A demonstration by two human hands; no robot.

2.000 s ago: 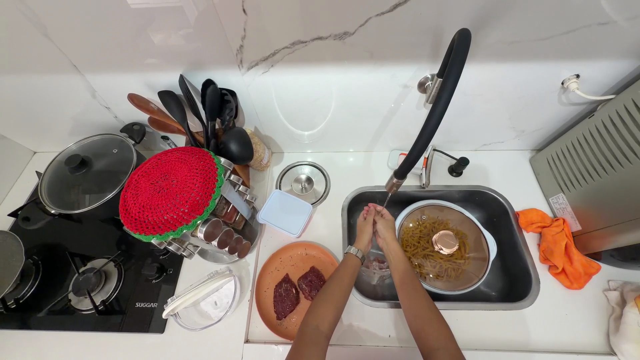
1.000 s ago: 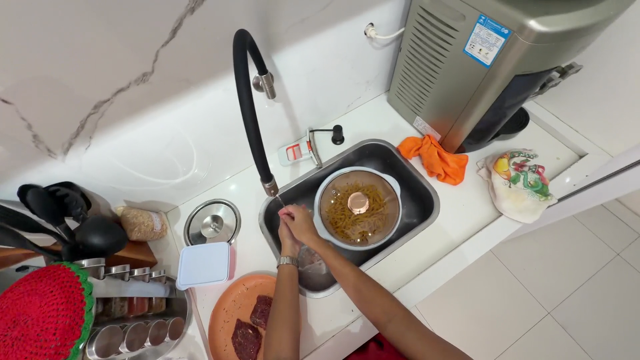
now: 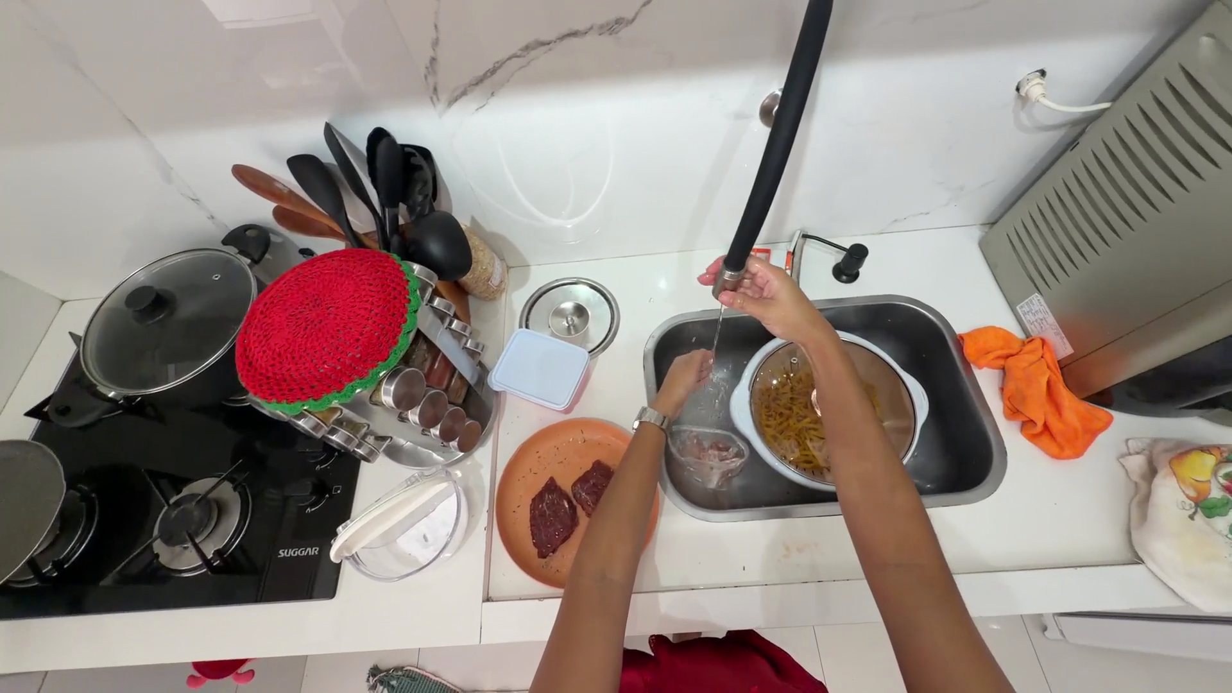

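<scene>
My right hand point(image 3: 765, 296) grips the metal spout end of the black flexible faucet point(image 3: 778, 144) above the steel sink point(image 3: 977, 472). My left hand point(image 3: 685, 378), with a watch on its wrist, is under the thin stream of water, its fingers curled; nothing shows in it. Below it in the sink lies a clear plastic bag or container point(image 3: 709, 456) with something pinkish inside. Beside it stands a white pot point(image 3: 746, 423) under a glass lid, with yellowish strips inside. Two pieces of dark red meat point(image 3: 553, 518) lie on an orange plate point(image 3: 525, 462) left of the sink.
Left of the sink are a light blue lidded container point(image 3: 541, 368), a steel lid point(image 3: 602, 298), a spice rack point(image 3: 433, 414) under a red crocheted cover point(image 3: 322, 327) and a black cooktop point(image 3: 106, 577) with pots. An orange cloth point(image 3: 1049, 395) lies by the water dispenser point(image 3: 1107, 202).
My hands, together under the faucet before, are now apart: the right is up at the spout, the left lower in the stream. The view has swung back left.
</scene>
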